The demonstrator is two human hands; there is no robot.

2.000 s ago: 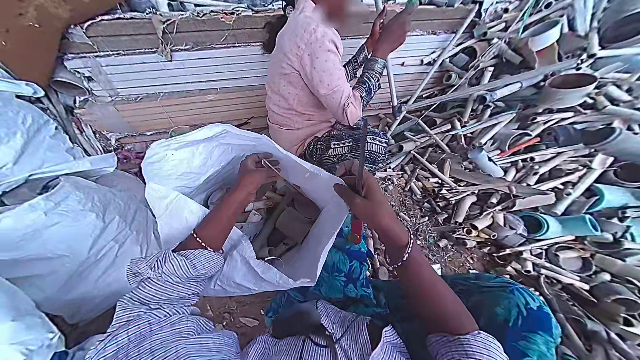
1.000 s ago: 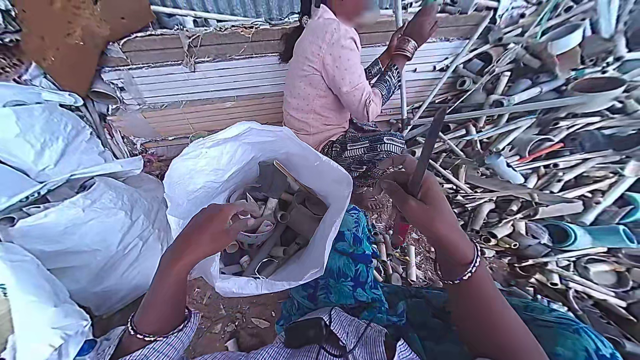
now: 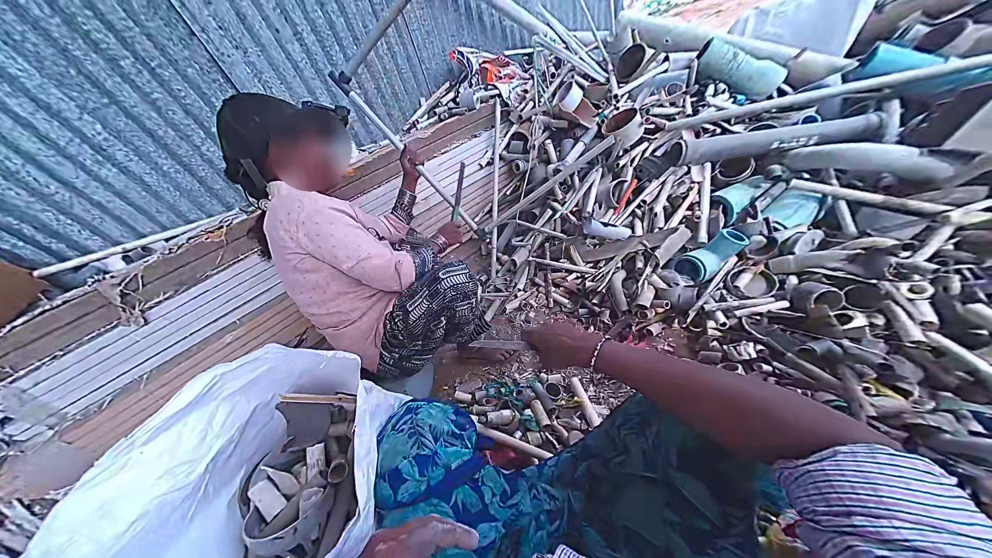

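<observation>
My right hand (image 3: 559,346) is closed on the handle of a metal blade (image 3: 496,344), which points left above the ground near the other person's feet. At the bottom edge, my left hand (image 3: 422,538) lies by my blue patterned clothing (image 3: 434,449), beside the white woven sack (image 3: 194,449); only part of it shows, with no object visible in it. Cut plastic pipe pieces (image 3: 291,496) fill the open sack. Short pipe pieces (image 3: 542,407) lie on the ground just beyond my lap.
A person in a pink top (image 3: 333,263) sits on the left, holding a long pipe (image 3: 380,124) and a blade (image 3: 459,186). A large heap of scrap pipes (image 3: 697,256) spreads across the right. Stacked boards (image 3: 155,333) lie along a corrugated metal wall (image 3: 101,116).
The view has swung right and up. My left hand has left the sack's opening and is now low beside it. The blade in my right hand was upright and now points left.
</observation>
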